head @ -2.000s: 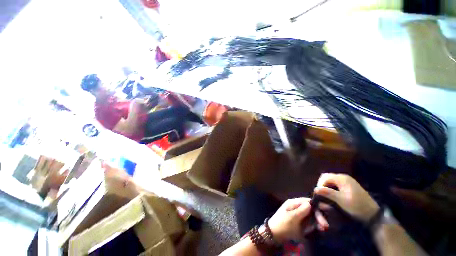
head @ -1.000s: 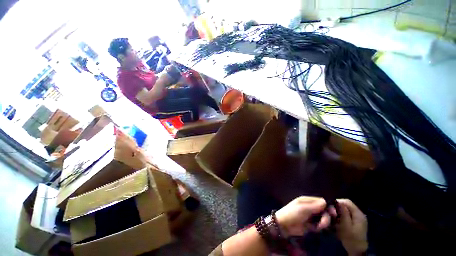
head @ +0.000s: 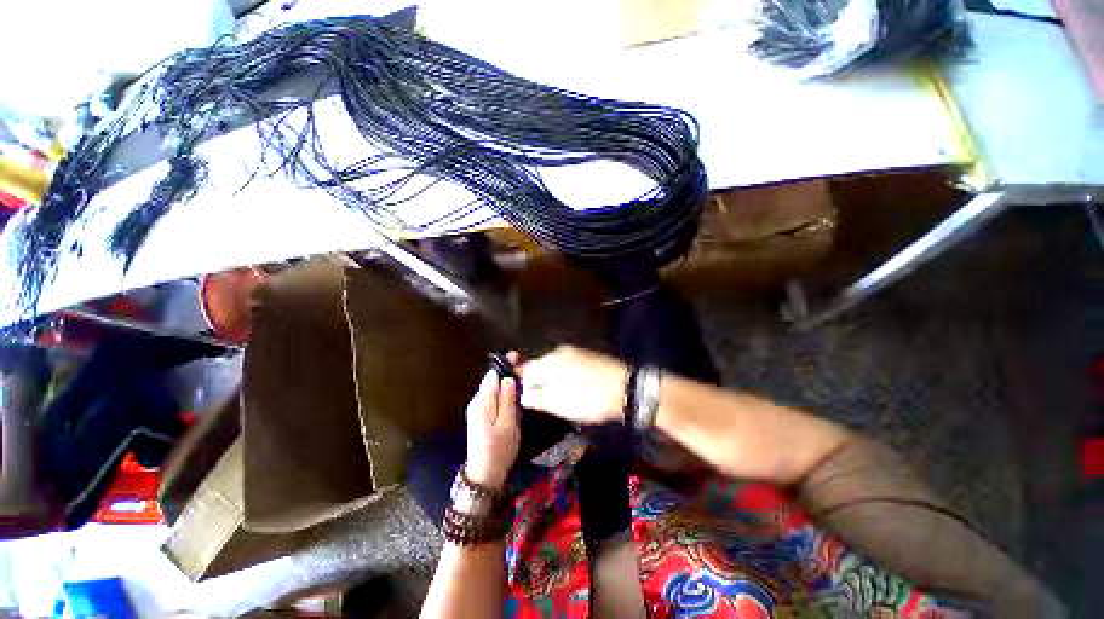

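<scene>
A small coil of black cord (head: 502, 365) shows at the fingertips, above the lap. My left hand (head: 493, 426) is upright with its fingers against the coil. My right hand (head: 574, 385) meets it from the right, its fingertips touching the left fingers and the cord; what exactly they pinch is hidden. The large bundle of black cords (head: 521, 115) lies on the white table (head: 835, 133), its looped end hanging over the front edge and loose ends spread at the left.
An open cardboard carton (head: 303, 399) stands left of my hands, below the table. A clear bag of black pieces (head: 835, 30) lies at the back right. An orange bucket (head: 228, 302) is beside the carton. A slanted metal table leg (head: 902, 260) is at right.
The view has swung right and down, so the whole loop of the bundle, the bag and the patterned clothing now show. The seated person's upper body has left view. My hands remain together, now more upright.
</scene>
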